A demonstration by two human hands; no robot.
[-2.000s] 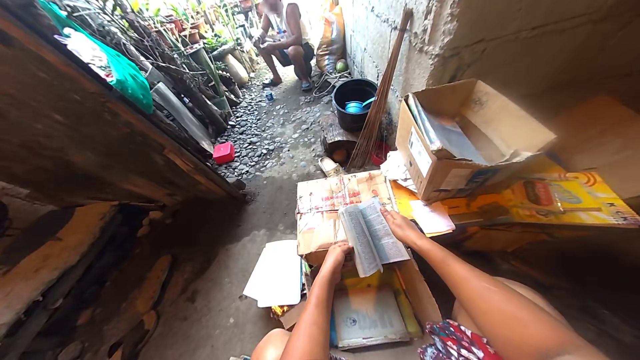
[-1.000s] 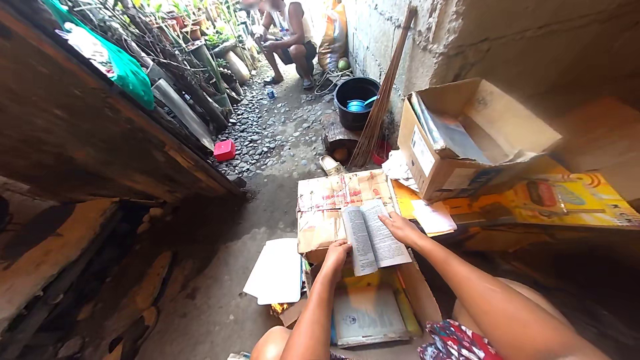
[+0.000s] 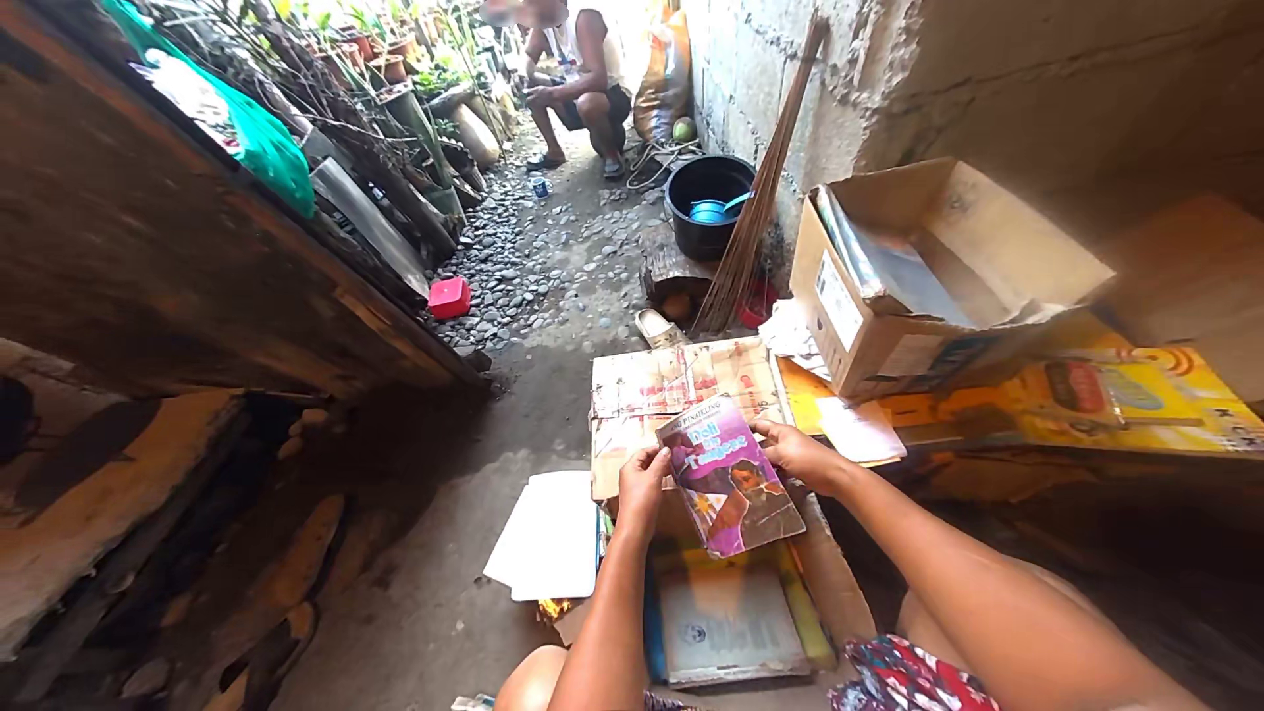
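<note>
A worn paperback book (image 3: 733, 484) with a purple illustrated cover is closed, cover up, above an open cardboard box (image 3: 834, 568). My left hand (image 3: 644, 484) grips its left edge. At the upper right edge, the fingertips of my right hand (image 3: 798, 456) hold it too. Inside the box below lie a grey-covered book (image 3: 731, 627) and other books or papers. Behind the paperback is a cardboard flap or box top (image 3: 642, 390) with red print. White paper sheets (image 3: 546, 538) lie at the box's left side.
A second cardboard box (image 3: 839, 341) with books inside stands at the right, near yellow printed packaging (image 3: 1165, 405). Farther ahead are a stick broom (image 3: 765, 197), a black basin (image 3: 696, 237) with a blue dipper, a red container (image 3: 449, 297) and a crouching person (image 3: 583, 79).
The paperback was held open with its text pages showing; now it is closed with its purple cover up. Both hands remain at the book.
</note>
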